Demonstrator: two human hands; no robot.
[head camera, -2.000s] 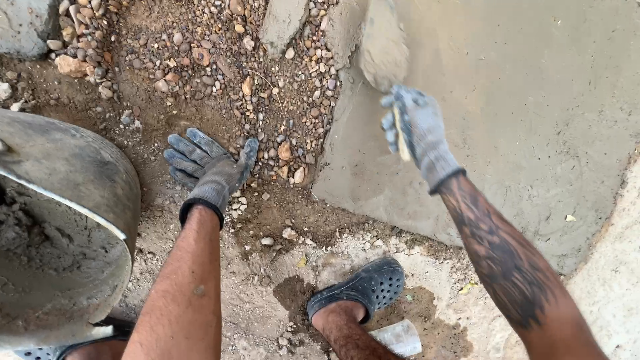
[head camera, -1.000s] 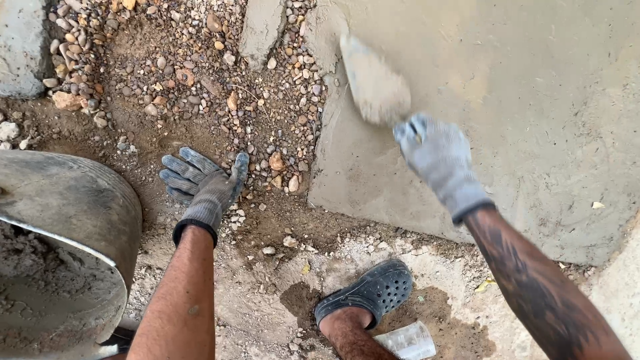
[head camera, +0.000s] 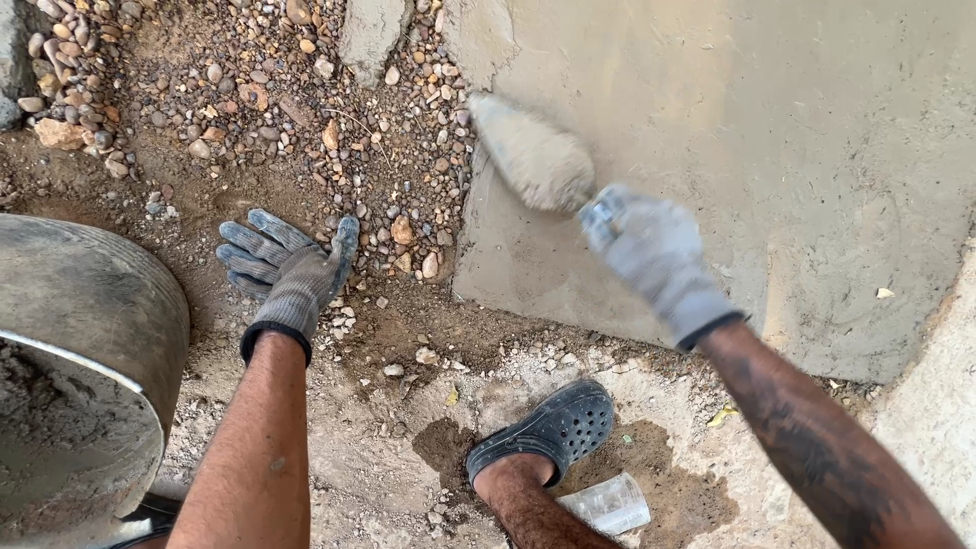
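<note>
My right hand, in a grey knit work glove, grips a pointed masonry trowel by its handle. The trowel blade, coated in wet mortar and slightly blurred, lies over the left edge of a smooth grey mortar slab, its tip pointing up and left toward the gravel. My left hand, gloved too, rests on the dirt and gravel with its fingers spread and nothing in it. Left of that hand a large bucket lies tilted, with wet mortar inside.
Loose gravel covers the upper left, with a mortar strip at the top. My foot in a black clog stands below the slab, beside a clear plastic cup on damp ground. Another foot shows partly below the bucket.
The trowel blade has swung from pointing upward to pointing up and left, and has moved down toward the slab's left edge. My left hand stays planted on the ground.
</note>
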